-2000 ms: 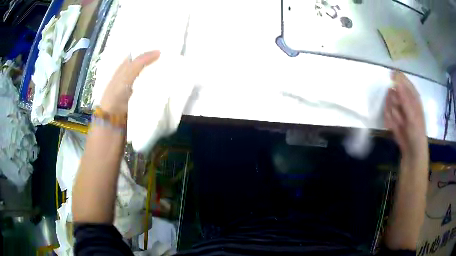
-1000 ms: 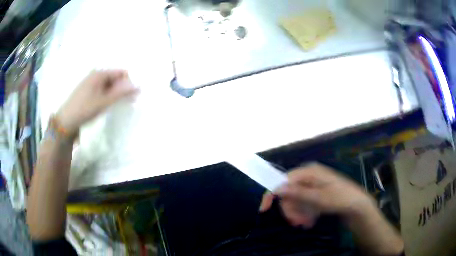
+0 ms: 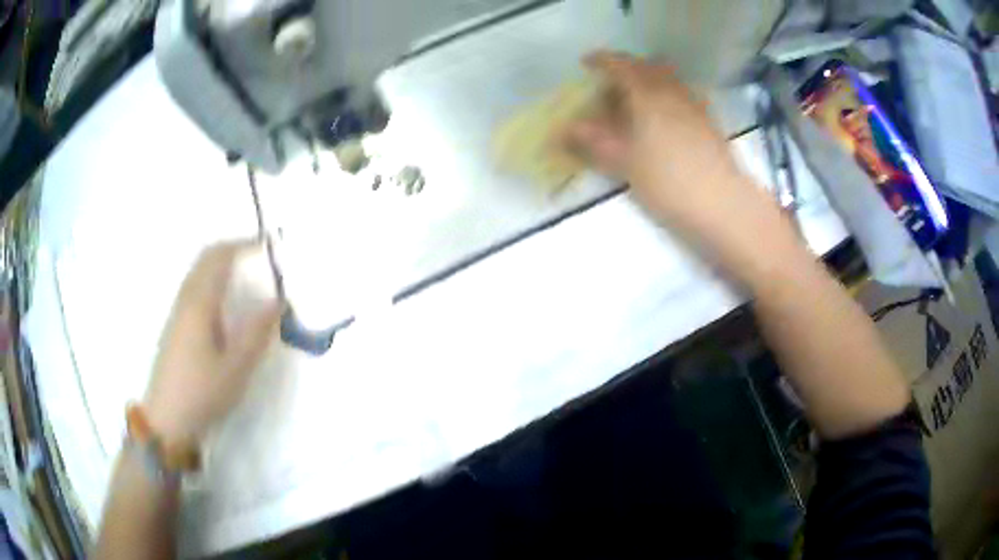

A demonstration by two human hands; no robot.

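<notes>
The tan-yellow patch (image 3: 537, 137) lies on the pale machine bed, partly hidden by my right hand (image 3: 646, 137). My right fingers are bent at its right side; blur hides whether they grip it. My left hand (image 3: 208, 339) is at the left, beside the bed's blue-grey corner, fingers curled. Something white (image 3: 254, 273) shows at my left fingertips, probably cloth, but it blends with the glare. The sewing machine head (image 3: 274, 66) stands above the bed, its needle area lit and washed out.
The white table (image 3: 570, 317) runs along the front, with its dark edge towards me. A lit phone (image 3: 876, 153) lies at the right among papers and plastic. A brown carton (image 3: 953, 361) stands below it. Small round dark bits (image 3: 411, 178) show near the needle area.
My right hand has moved from below the table edge up to the tan patch; the white strip it held no longer shows there. The view has shifted, bringing the machine head and phone into view.
</notes>
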